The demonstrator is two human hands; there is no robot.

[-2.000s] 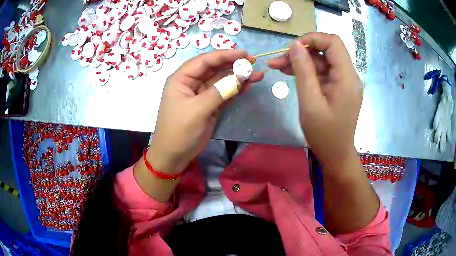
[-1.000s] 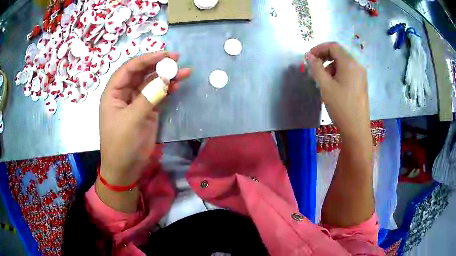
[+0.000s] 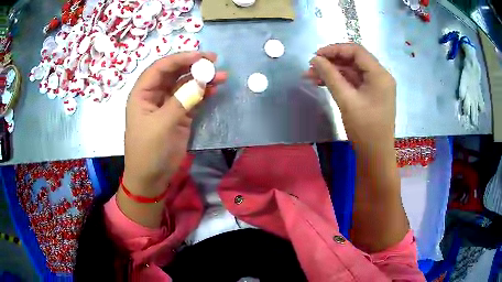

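My left hand (image 3: 165, 104) holds a plain white disc (image 3: 203, 71) between thumb and fingertips, with a pale yellow wrap (image 3: 189, 94) on the thumb. My right hand (image 3: 352, 82) is over the bench to the right, thumb and index fingertips together. Its fingertips are blurred, and I cannot tell what is between them. Two more white discs, an upper one (image 3: 274, 48) and a lower one (image 3: 257, 82), lie flat on the bench between my hands. A large heap of white discs with red patches (image 3: 118, 41) lies at the left.
A brown cardboard pad (image 3: 247, 12) with a white round blob lies at the back. A white glove (image 3: 469, 85) with blue-handled pliers (image 3: 452, 42) lies far right. Tiny red bits (image 3: 410, 48) lie nearby. Blue bins (image 3: 94, 175) with red pieces stand below the front edge.
The view has shifted. My right hand has moved left from its far-right place, back toward the loose discs. My left hand still holds its disc. The yellow stick seen earlier no longer shows.
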